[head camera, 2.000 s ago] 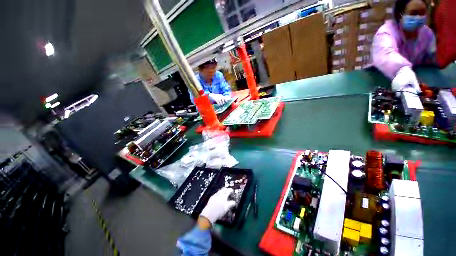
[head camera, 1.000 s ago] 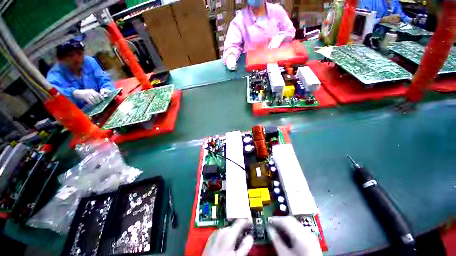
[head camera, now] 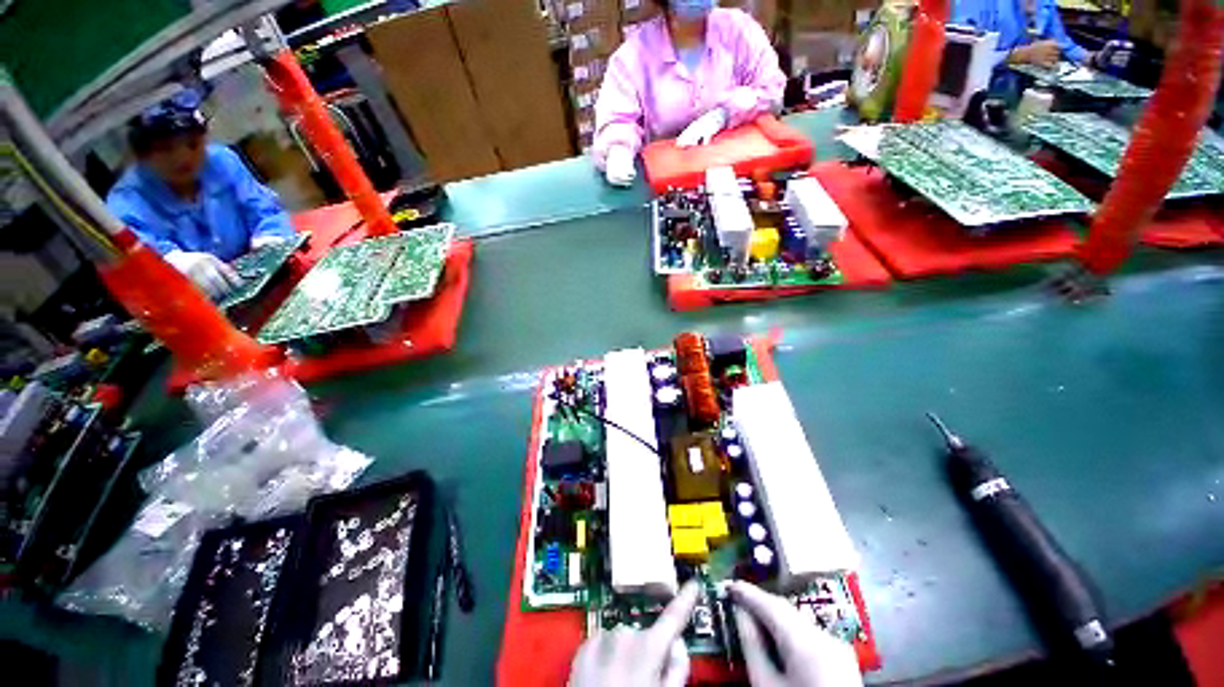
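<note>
The power supply board [head camera: 571, 537] lies parts-side up on a red foam pad [head camera: 544, 644] in front of me. My gloved left hand [head camera: 638, 655] and gloved right hand [head camera: 795, 647] are at its near edge, cut off by the bottom of the picture. My left index finger reaches to small parts just below the yellow blocks [head camera: 690, 534]. My right fingertips touch down close beside it, right of the left fingertip. Dark shapes lie between the hands; whether either hand grips a small piece is too small to tell.
A black parts tray [head camera: 363, 577] with silvery pieces stands left, thin black tools [head camera: 456, 557] beside it and a crumpled plastic bag [head camera: 242, 456] behind. A black electric screwdriver [head camera: 1020, 544] lies right. Coworkers, other boards and red-wrapped posts [head camera: 188, 315] are across the bench.
My left hand has left the parts tray and come to the board's near edge. My right hand has come into view there. Since a second ago, my left index finger has stretched forward.
</note>
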